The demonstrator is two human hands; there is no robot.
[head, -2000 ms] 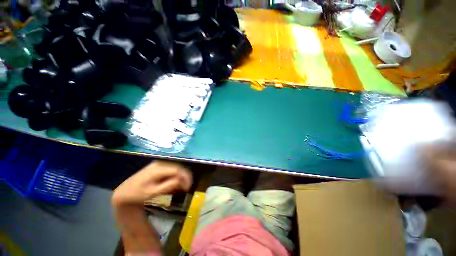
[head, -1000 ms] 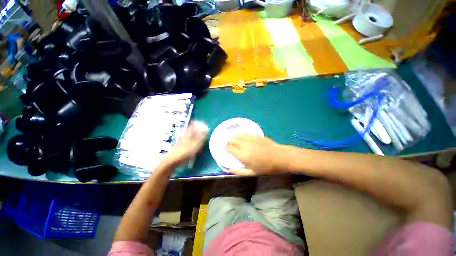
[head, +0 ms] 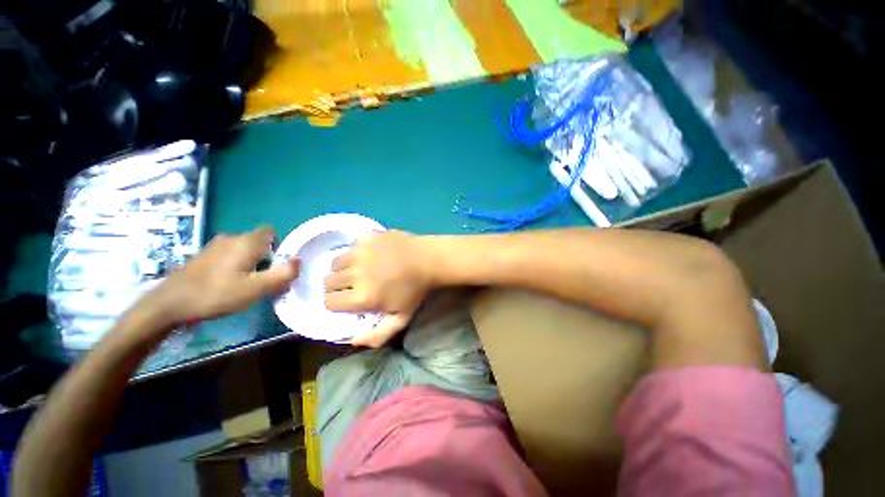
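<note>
A round white housing (head: pixel 320 233) lies at the near edge of the green bench, its open side facing up. My right hand (head: pixel 374 281) grips its right side, with the fingers inside the rim. My left hand (head: pixel 228 277) is at its left side, with a fingertip at the rim; whether it holds a small part is hidden. A clear bag of white arms (head: pixel 126 243) lies to the left. Another clear bag with white arms (head: pixel 616 160) lies at the right, with blue wires (head: pixel 514 214) on and beside it.
Glossy black plastic housings (head: pixel 107 97) are heaped at the upper left. An orange covering with light-green tape (head: pixel 330 49) lies beyond the green bench (head: pixel 388 155). An open carton (head: pixel 815 252) with white housings (head: pixel 805 417) stands at the right. A smaller carton (head: pixel 247 466) is below the bench.
The view has turned right. The white housing came from the right in my right hand and now sits on the bench edge, its open side showing. My left hand has moved from the left bag to its rim.
</note>
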